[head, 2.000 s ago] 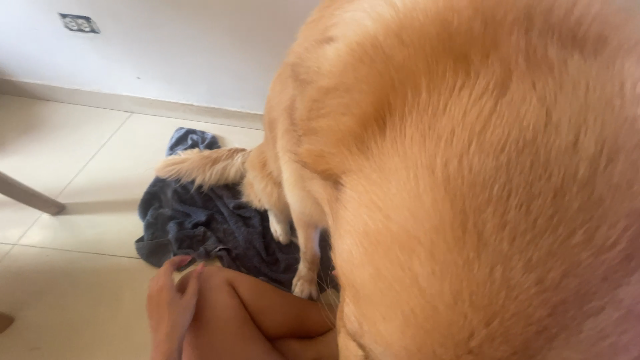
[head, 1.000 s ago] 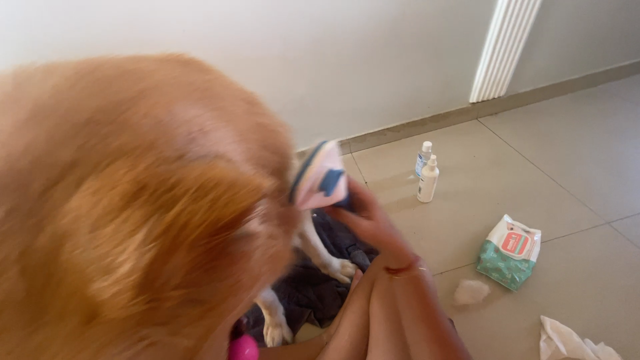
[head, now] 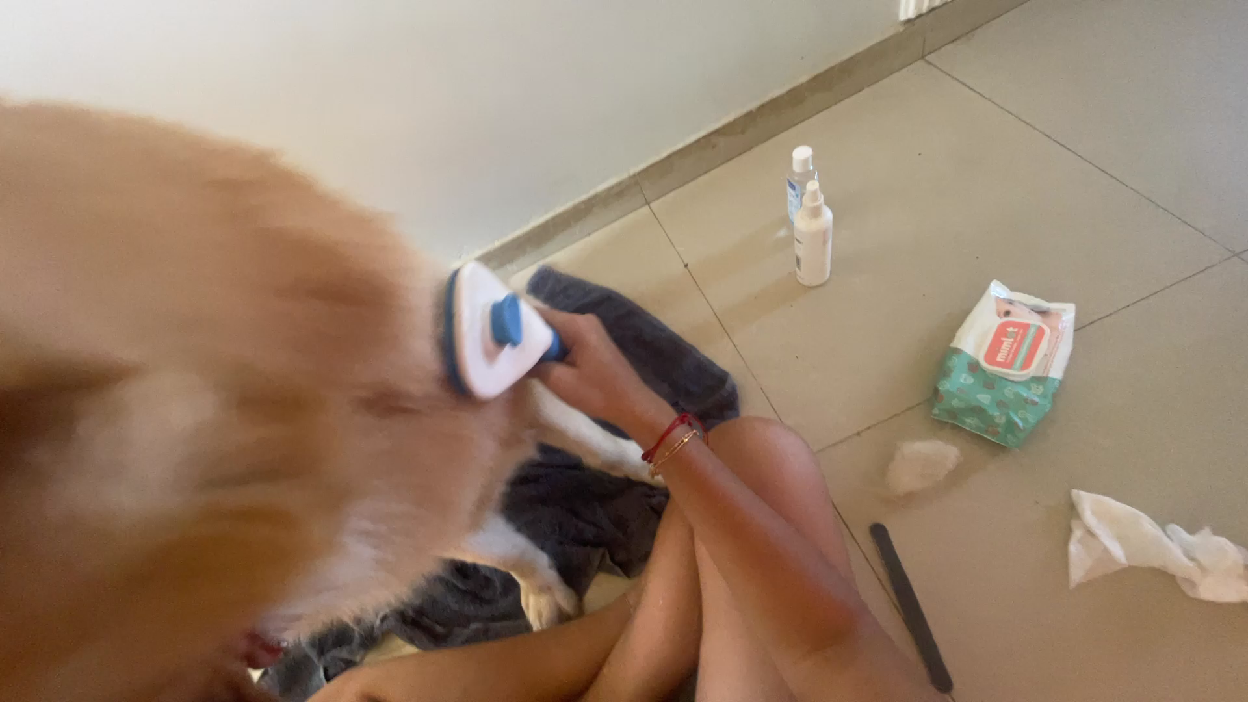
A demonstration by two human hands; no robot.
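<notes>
A golden-furred dog [head: 244, 390], partly blurred, fills the left of the view, its front paws on a dark towel [head: 585, 517]. My right hand [head: 595, 375] is closed around the blue handle of a white and blue pet grooming brush [head: 497, 331], whose bristle side lies against the dog's chest or shoulder fur. The bristles are hidden in the coat. My left hand is not in the picture. The wearer's bent legs [head: 770, 478] are beside the dog's paws.
Two bottles, a white spray bottle [head: 813, 239] and a clear one [head: 799, 175], stand on the tiled floor. A wipes pack [head: 1009, 366], a tuft of fur [head: 921, 466], a dark nail file [head: 910, 604] and crumpled white wipes [head: 1136, 546] lie at the right. A wall runs behind.
The view has swung right since the oldest frame, where a hand rested by the knee. The brush in my right hand was at the dog's fur one second ago too.
</notes>
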